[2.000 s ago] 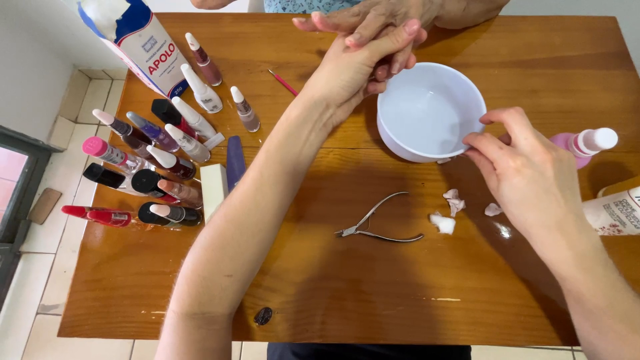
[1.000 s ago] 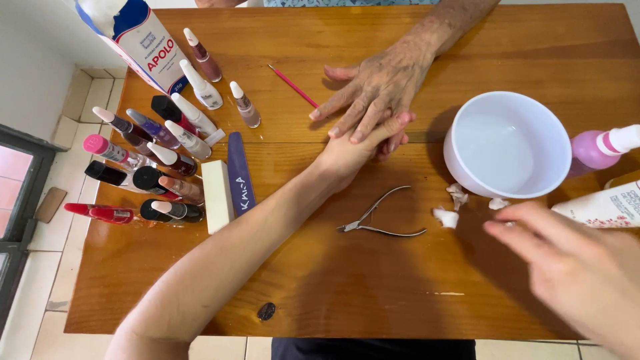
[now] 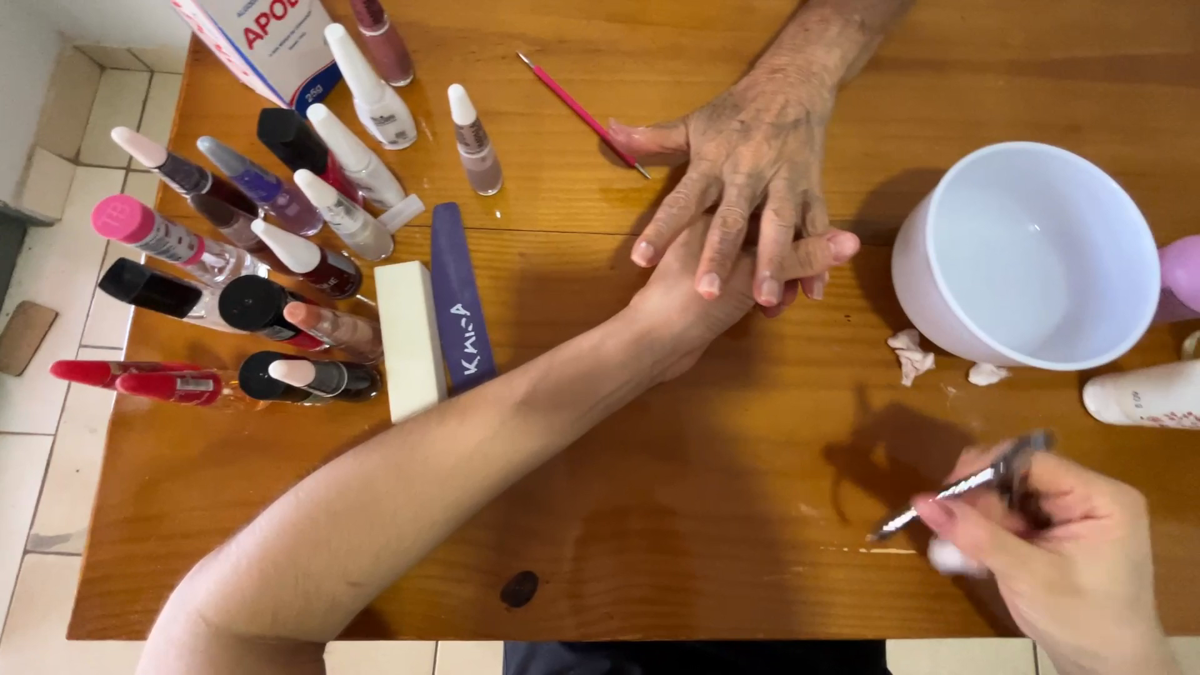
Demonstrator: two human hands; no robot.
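Note:
My left hand [image 3: 698, 291] lies under the other person's hand [image 3: 755, 178] and holds its fingers from below, my thumb out to the right. At the lower right, my right hand [image 3: 1059, 534] is closed around metal cuticle nippers [image 3: 966, 489], slightly blurred, with a white cotton piece [image 3: 954, 557] beneath its fingers. A white plastic bowl [image 3: 1027, 253] with clear liquid stands right of the other person's hand. Beside that hand's thumb lies a thin pink tool with metal tips [image 3: 581, 111]. Used cotton bits [image 3: 909, 356] rest below the bowl.
Several nail polish bottles [image 3: 361, 225] crowd the table's left side, with a cotton box [image 3: 272, 47] behind. A white buffer block [image 3: 410, 339] and a purple nail file [image 3: 459, 300] lie by my left forearm. A white tube [image 3: 1144, 394] and a pink bottle [image 3: 1183, 272] are at the right.
The nippers, on the table before, are now in my right hand, and the cotton is at its fingers. The bowl moved right between the earlier frames. The other person's second hand has left view.

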